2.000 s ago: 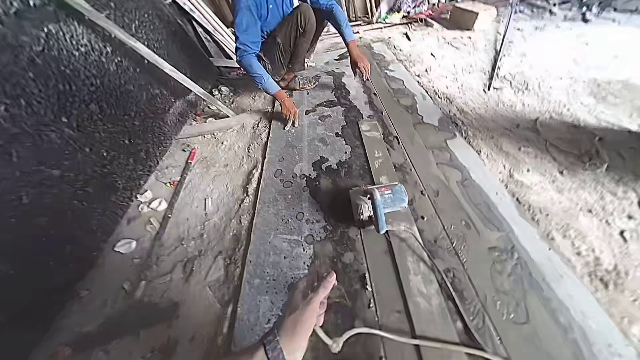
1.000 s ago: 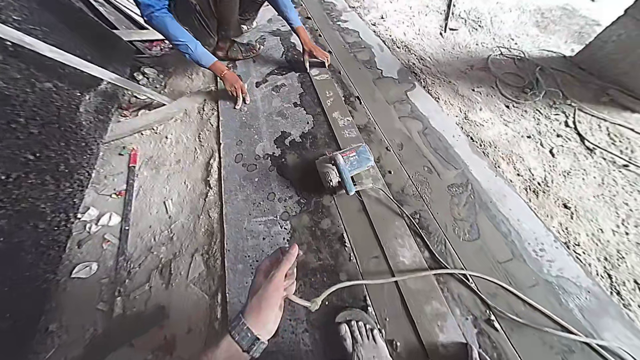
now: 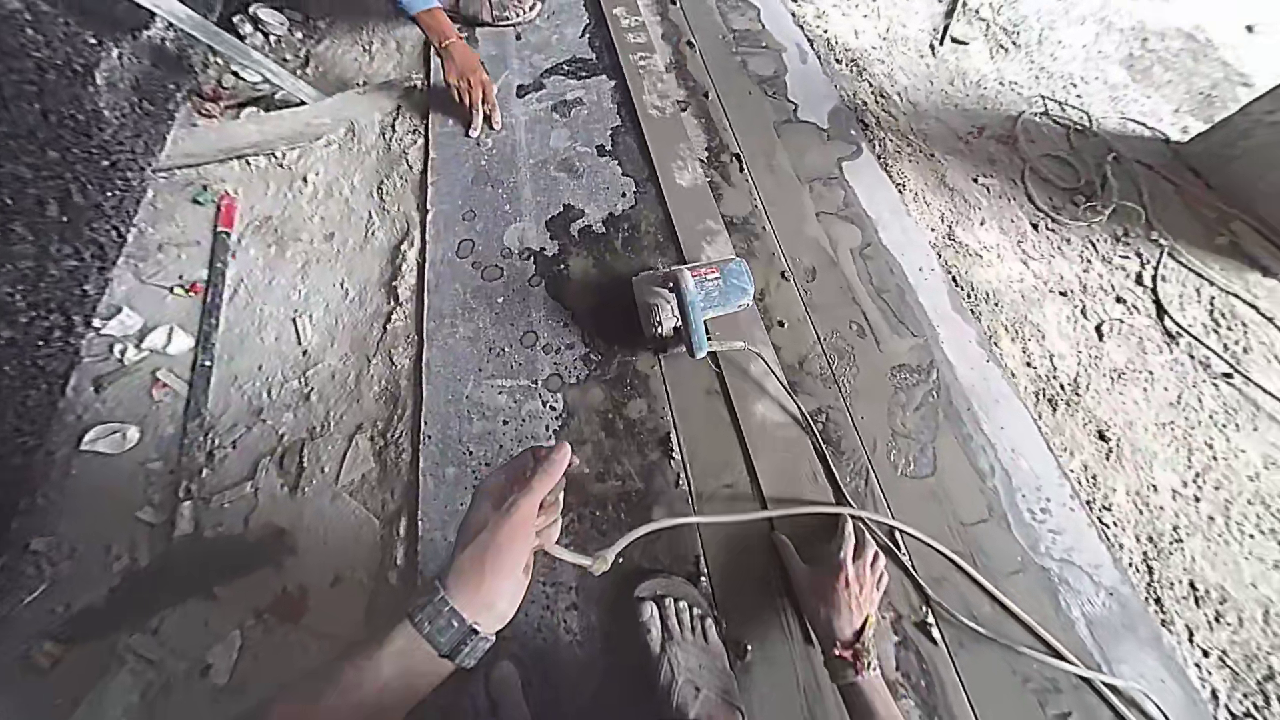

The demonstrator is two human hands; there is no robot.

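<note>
My left hand [image 3: 508, 530], with a watch on the wrist, is closed around the end of a pale hose or cable [image 3: 760, 516] above the wet stone slab [image 3: 480, 400]. The pale line arcs to the lower right. My right hand [image 3: 840, 580] rests with its fingers spread on the long straight strip [image 3: 680, 180], just under that line. Farther up, a blue handheld power saw [image 3: 695, 300] lies across the strip and the slab, with its dark cord [image 3: 815, 430] running down to the right. Its blade is hidden.
A co-worker's hand [image 3: 468, 85] touches the slab's upper left. A black bar with a red end [image 3: 210, 320] lies on the rough ground at left, below a wooden board [image 3: 290, 125]. Coiled cables [image 3: 1070, 180] lie at right. My foot [image 3: 685, 650] is between my hands.
My right hand has come into view and onto the strip. The co-worker's other hand, seen earlier at the strip's far end, is out of view. The view has shifted downward.
</note>
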